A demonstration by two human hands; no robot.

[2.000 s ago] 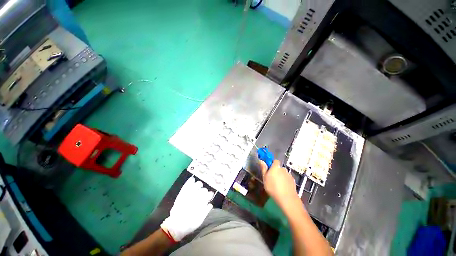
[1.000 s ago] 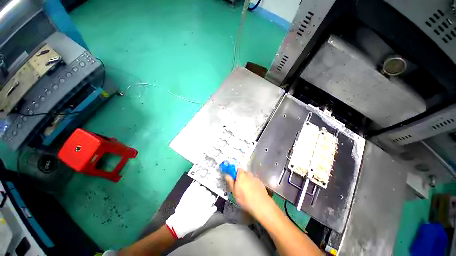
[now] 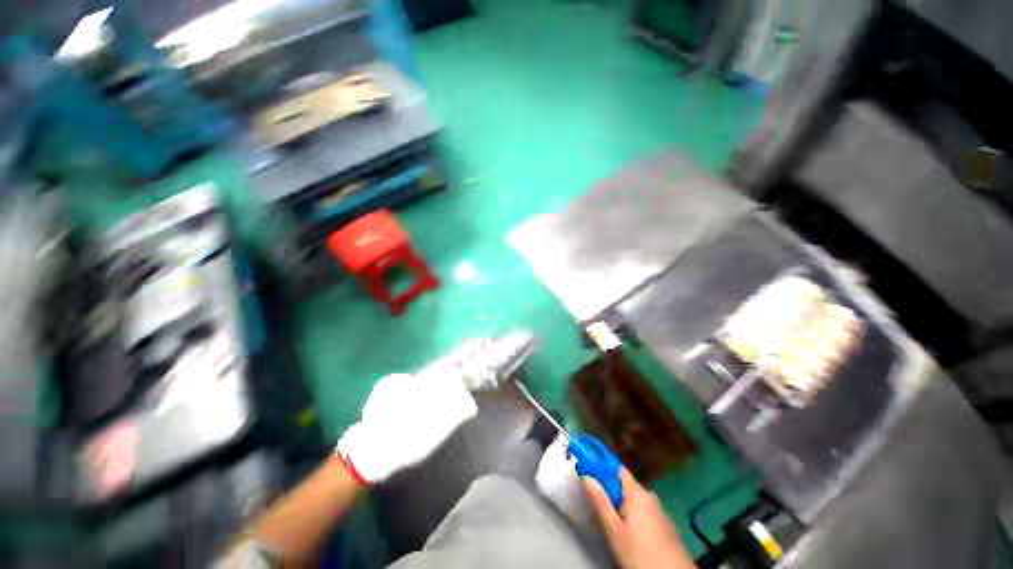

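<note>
The picture is blurred by motion. My left hand [image 3: 405, 428], in a white glove with a red cuff, holds the mould plate [image 3: 489, 360] at its near end. The plate is silvery and looks tilted, off the press table. My bare right hand [image 3: 642, 525] grips a blue-handled tool [image 3: 598, 465], cut off by the bottom edge. Its thin metal shaft points up-left towards the plate. I cannot tell whether the tip touches it. A pale block of parts on a rack [image 3: 794, 333] lies on the dark press table [image 3: 733, 278].
A bare silver plate [image 3: 633, 228] adjoins the press table. A brown bin or box [image 3: 628, 417] lies below its edge. A red stool [image 3: 383, 256] stands on the green floor. Another machine [image 3: 344, 145] is behind it, and a tray of blurred items [image 3: 167, 333] is at left.
The view has swung left. The mould plate has come off the press-side silver surface, towards me and left, with my left hand. The blue tool has moved off the plate's cavities.
</note>
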